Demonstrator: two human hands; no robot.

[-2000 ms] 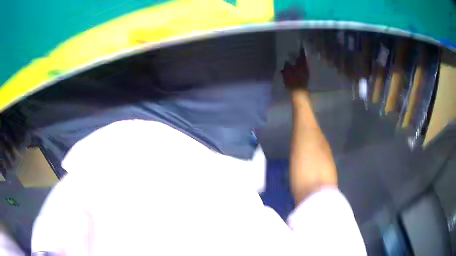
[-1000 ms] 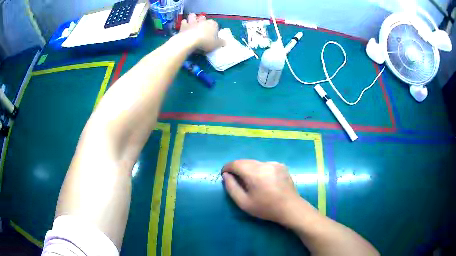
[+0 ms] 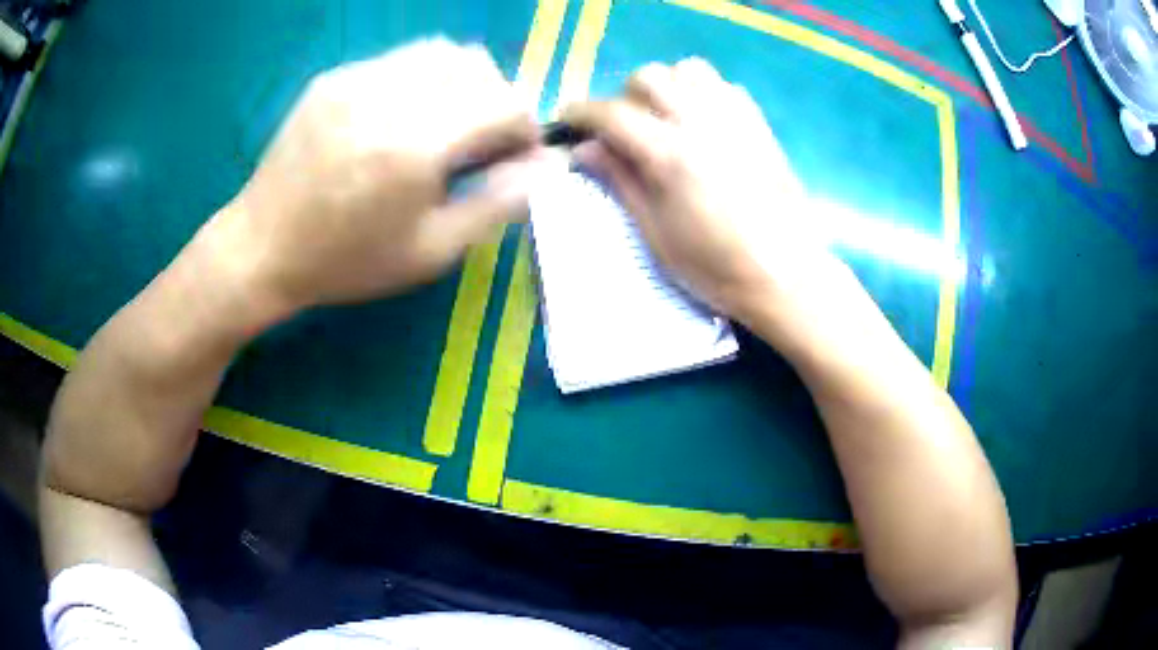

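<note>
A white paper pad [image 3: 629, 298] with lined writing lies on the green bench, near its front edge, partly under my right hand. A thin black pen [image 3: 559, 132] is held between both hands above the top of the pad. My left hand [image 3: 394, 172] is blurred and grips the pen's left end. My right hand [image 3: 692, 172] pinches the pen's other end with its fingertips. The fingers hide much of the pen, so I cannot tell whether a cap is on or apart.
The green bench [image 3: 305, 368] has yellow, red and blue tape lines. A white marker [image 3: 994, 89] lies at the upper right, beside a white cable [image 3: 1016, 57]. A white fan [image 3: 1130, 51] stands at the upper right edge. Dark items sit at the upper left corner.
My left hand has come back from the far side of the bench. The pad now lies close to me, and both hands have come together on the pen. The view has shifted.
</note>
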